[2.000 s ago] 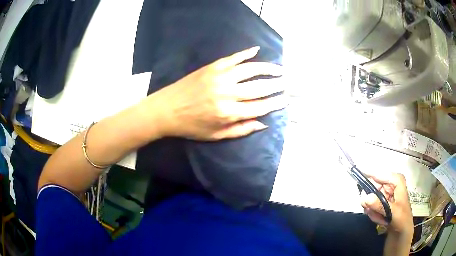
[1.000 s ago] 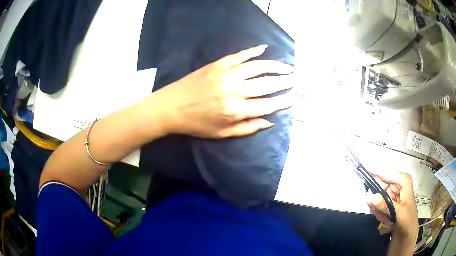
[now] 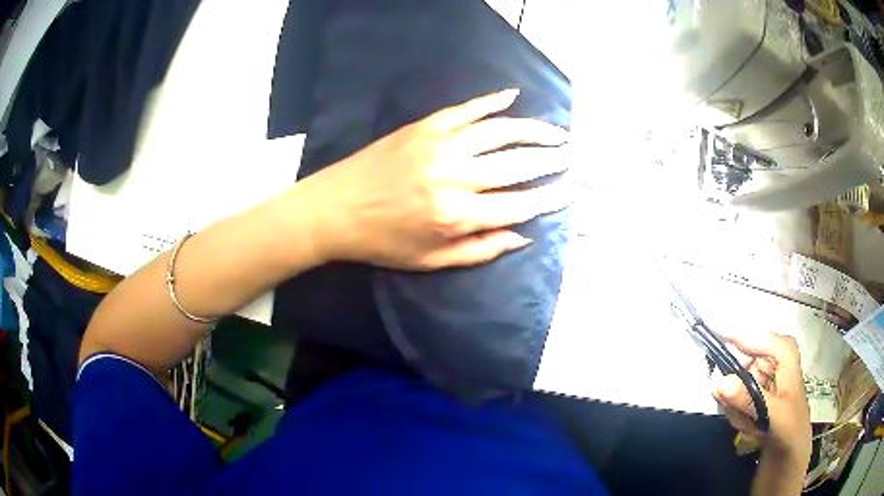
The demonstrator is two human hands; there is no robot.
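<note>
A large dark navy garment panel (image 3: 465,325) lies on the white machine table (image 3: 620,339), its right edge in strong glare. My left hand (image 3: 446,194) lies flat on the panel, palm down, fingers spread towards its right edge, holding nothing. My right hand (image 3: 771,387) is at the lower right, with its fingers around the black handles of the scissors (image 3: 727,360). The scissor blades point up and left over the table, away from the panel, and their tips are washed out by glare.
The off-white sewing machine head (image 3: 795,116) is at the upper right, with metal needle parts (image 3: 732,165) in glare. Dark cloth pieces (image 3: 111,97) drape over the left of the table. A printed paper strip (image 3: 824,283) and a light-blue sheet (image 3: 869,339) are at the right.
Since two seconds ago the panel, my hands and the machine have all shifted slightly right in the view together. My left hand stays on the panel and my right hand still holds the scissors.
</note>
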